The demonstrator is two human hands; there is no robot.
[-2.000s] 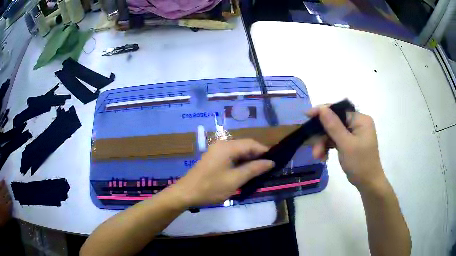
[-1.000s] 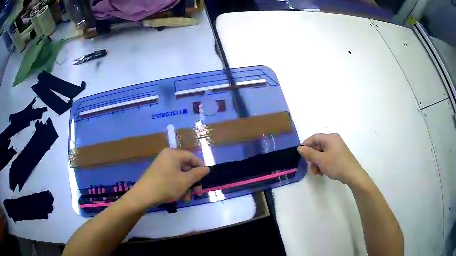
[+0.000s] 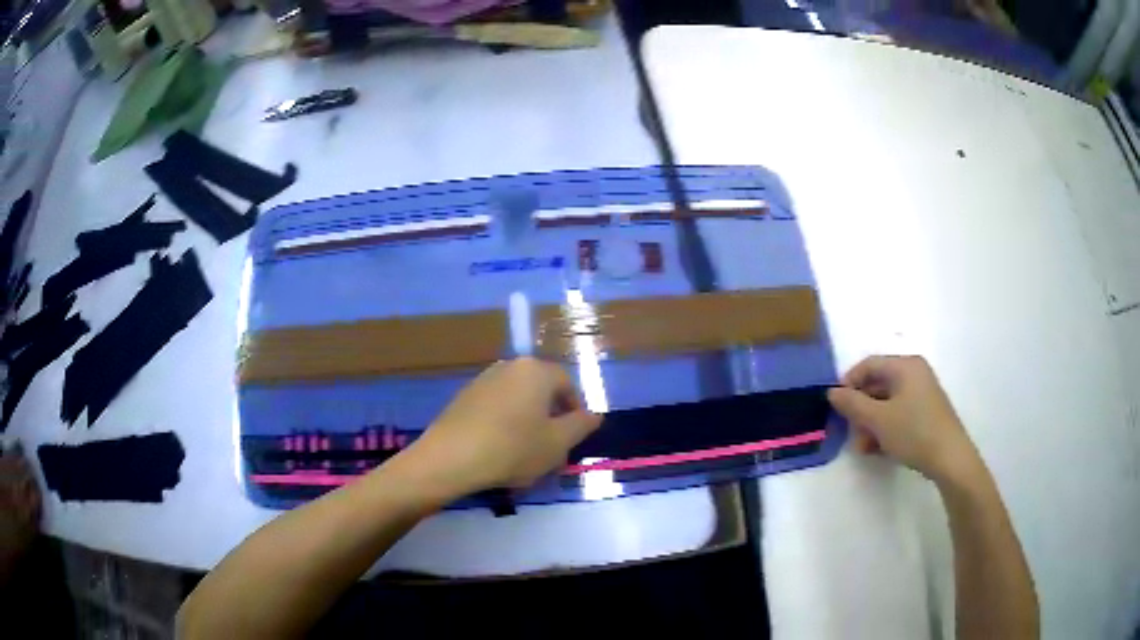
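Note:
The blue see-through sewing template [image 3: 425,288] lies in front of me with brown bands across its middle. A black fabric strip [image 3: 713,423] lies flat along its near right part, just above the pink edge strip [image 3: 700,451]. My left hand [image 3: 506,425] pinches the strip's left end. My right hand [image 3: 885,406] pinches its right end at the template's right edge. Short pink marks [image 3: 379,438] show left of my left hand. My left hand and forearm hide part of the near edge.
Black cut pieces [image 3: 138,338] lie at the left, one [image 3: 113,466] near the front. Thread snips [image 3: 311,104] and green cloth [image 3: 163,103] lie beyond the template. A white surface [image 3: 1000,313] is at the right. Part of a person's hand [image 3: 18,506] shows at the left edge.
The strip, held in the air over the template two seconds ago, now lies flat and stretched on it. Over the last second both hands stay at its ends while the view shifts.

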